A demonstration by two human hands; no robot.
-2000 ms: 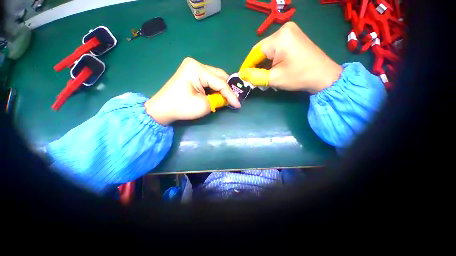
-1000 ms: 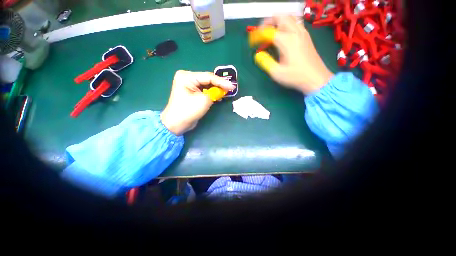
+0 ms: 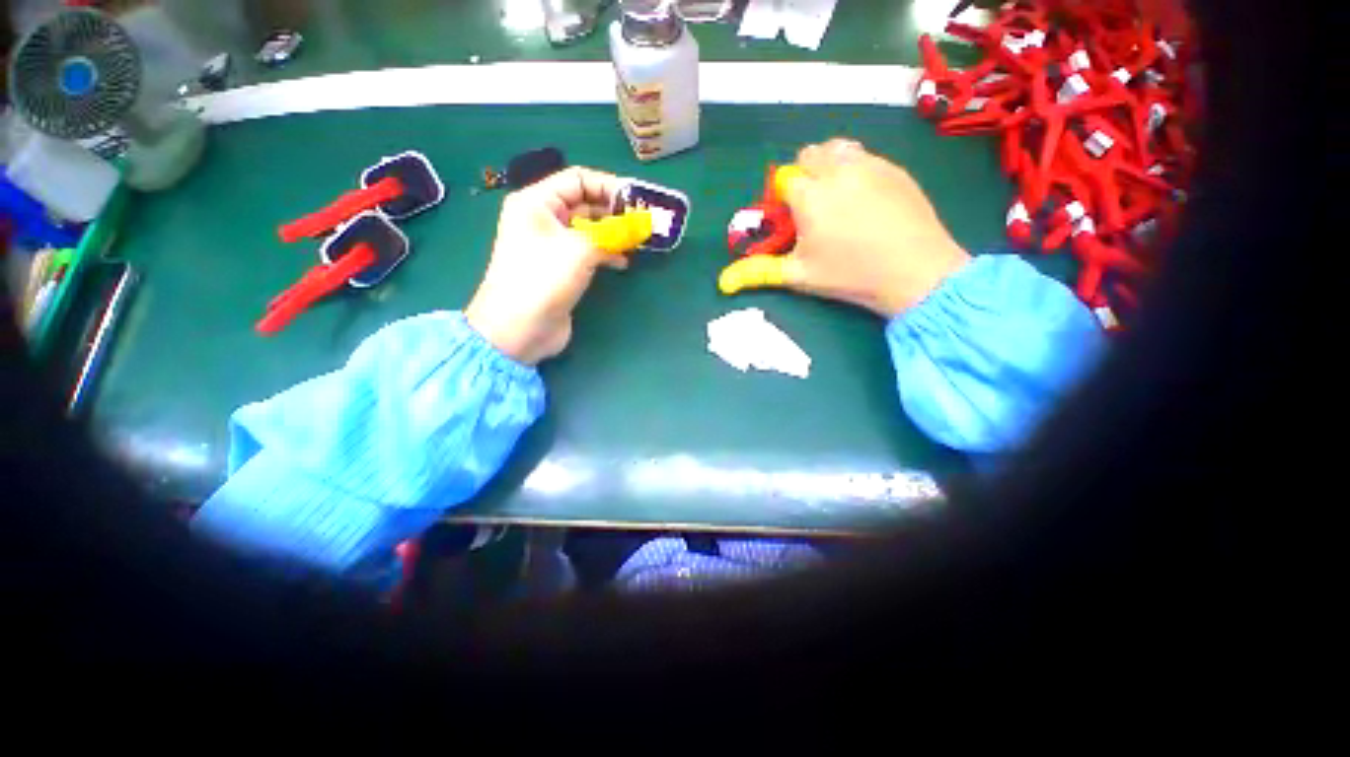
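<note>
My left hand (image 3: 551, 255), with yellow finger cots, holds a watch case (image 3: 669, 207) with a dark face and pale rim, above the green mat. My right hand (image 3: 851, 222), also with yellow cots, holds a red spring clamp (image 3: 760, 229) just right of the case, not touching it. The hand hides part of the clamp. A crumpled white tissue (image 3: 758, 342) lies on the mat below, between the hands.
Two clamped watch cases (image 3: 403, 185) lie at left. A dark key fob (image 3: 535, 166) lies behind my left hand. A white dispenser bottle (image 3: 655, 92) stands at the back. Red clamps (image 3: 1088, 126) are heaped at right. A small fan (image 3: 77, 77) stands far left.
The tissue was released onto the mat. My right hand reached up to a red clamp, took it and came back toward the case. My left hand moved the case up and left.
</note>
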